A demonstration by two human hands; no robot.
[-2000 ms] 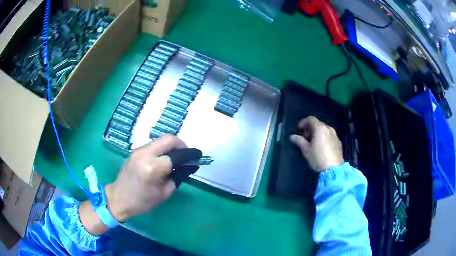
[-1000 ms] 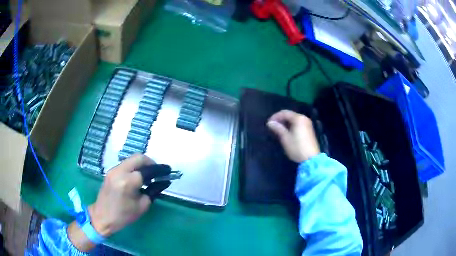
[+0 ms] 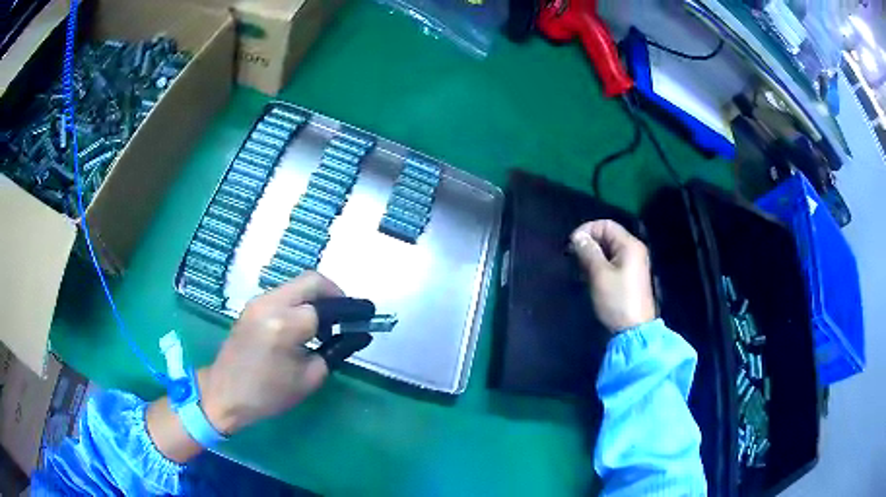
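Observation:
My left hand (image 3: 301, 335), with black finger cots, pinches a green capacitor (image 3: 377, 323) between thumb and finger over the near edge of the silver metal tray (image 3: 427, 315). Two long rows and one short row of green capacitors (image 3: 411, 199) lie in the tray. My right hand (image 3: 617, 272) is over the shallow black tray (image 3: 544, 291), thumb and forefinger pinched together. A tiny dark bit may be at the fingertips, but it is too small to tell.
An open carton (image 3: 180, 136) heaped with green parts stands at left, a smaller carton (image 3: 267, 49) behind it. A deep black bin (image 3: 787, 388) and a blue bin (image 3: 821, 281) are at right. A red-handled tool (image 3: 597, 49) with black cord lies at the back. A blue cord (image 3: 97, 262) hangs at left.
The camera view has shifted. My left hand still holds the capacitor near the tray's near edge. My right fingertips have closed together over the black tray. The rows look unchanged.

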